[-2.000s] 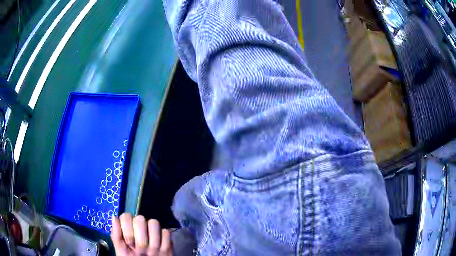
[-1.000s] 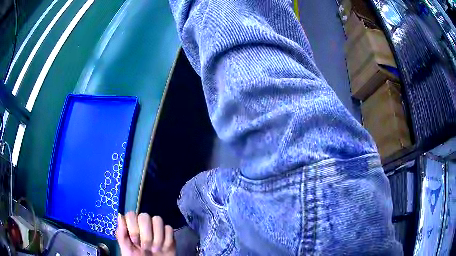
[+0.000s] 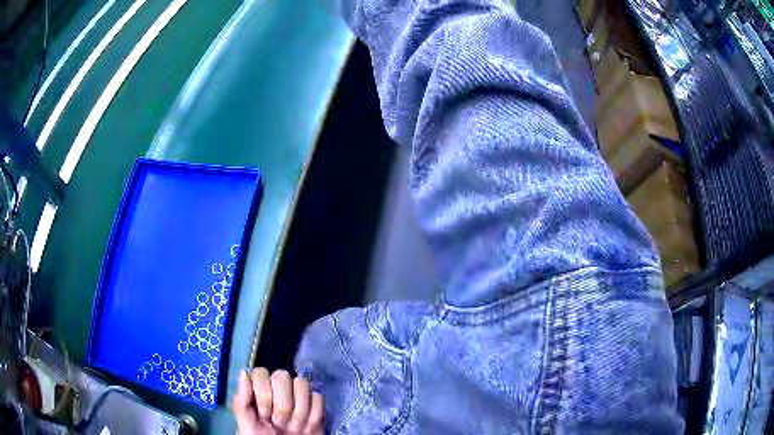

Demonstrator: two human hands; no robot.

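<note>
A blue tray (image 3: 170, 246) lies on the green bench at the left. Thin silvery rings (image 3: 208, 327) are massed along its right side and bottom corner. My left hand (image 3: 278, 406) is at the bottom edge of the picture, partly cut off, close to the tray's lower right corner. Its fingers are curled together and nothing shows in them; the palm is hidden. A denim sleeve (image 3: 509, 161) runs up through the middle and out at the top. My right hand is out of the picture.
The bench edge (image 3: 293, 204) runs beside the tray, with dark space beyond it. Part of a machine (image 3: 127, 415) with cables is at the lower left. White stripes (image 3: 110, 102) cross the green surface at upper left. Cartons (image 3: 662, 204) and racks stand at the right.
The tray, bench edge, my left hand and the sleeve all appear further right in the picture, as the view has shifted. My left hand keeps its curled pose. The rings look unmoved in the tray.
</note>
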